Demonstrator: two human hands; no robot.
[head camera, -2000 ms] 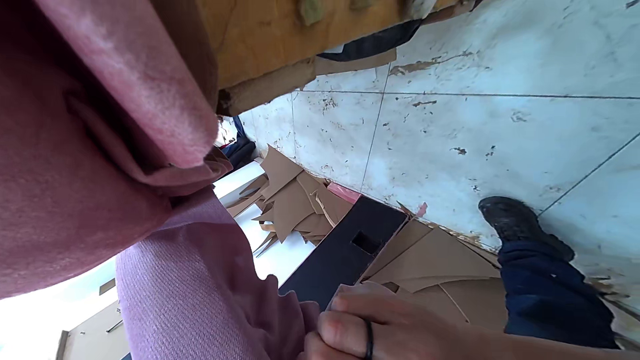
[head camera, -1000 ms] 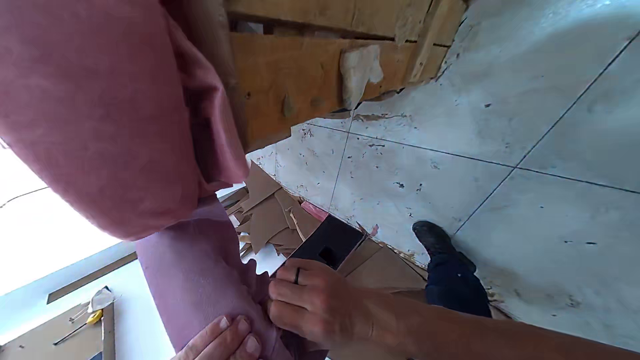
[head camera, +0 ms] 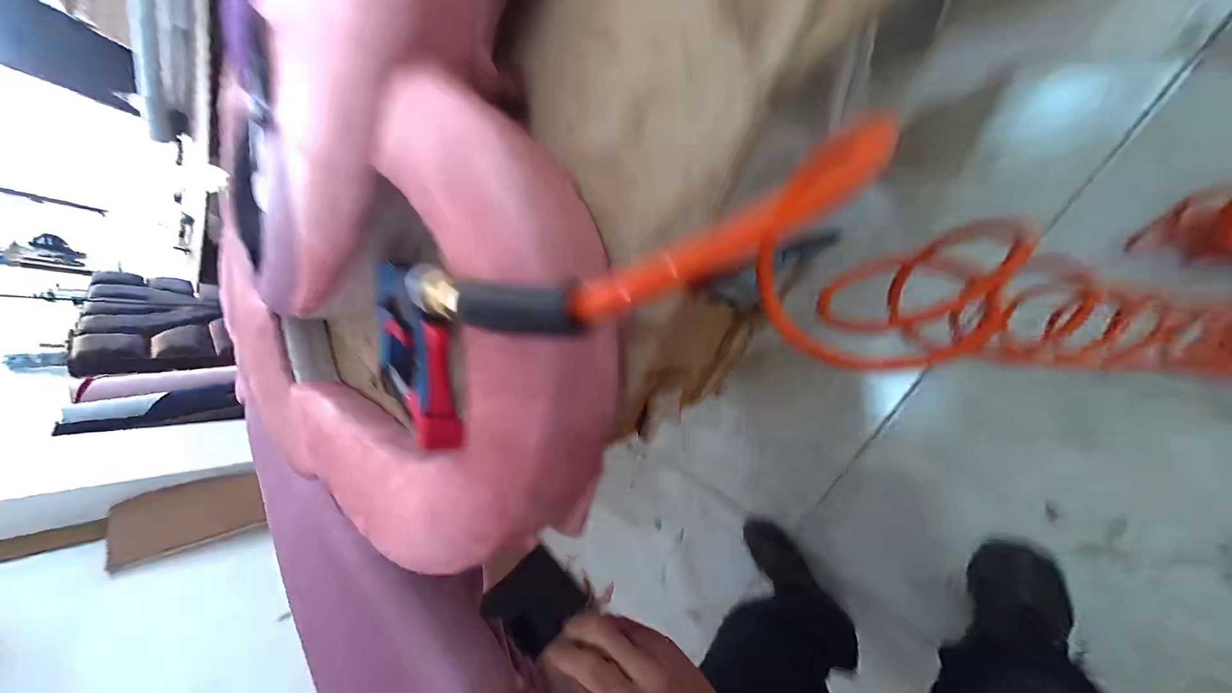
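My right hand (head camera: pixel 626 654) is at the bottom edge, blurred, with its fingers bent beside the lower edge of the pink fabric (head camera: pixel 385 597); whether they grip it cannot be told. My left hand is not in view. Above, a pink upholstered furniture piece (head camera: pixel 539 385) curves around an opening. Inside that opening lies a red and blue air tool (head camera: pixel 423 375), its brass fitting joined to an orange coiled air hose (head camera: pixel 712 250). The hose runs right, across the upholstery and over the floor. A black panel (head camera: pixel 534 597) is just above my fingers.
A worn wooden frame (head camera: pixel 664 115) stands along the top middle. Two dark shoes (head camera: pixel 1018 587) are on the tiled floor (head camera: pixel 962 462) at the lower right. Brown cardboard (head camera: pixel 183 515) lies at the left, with stacked dark cushions (head camera: pixel 144 322) and fabric rolls (head camera: pixel 144 395) beyond.
The view has swung a lot, and the air tool and orange hose now show. My left hand, seen on the fabric a second ago, is out of view.
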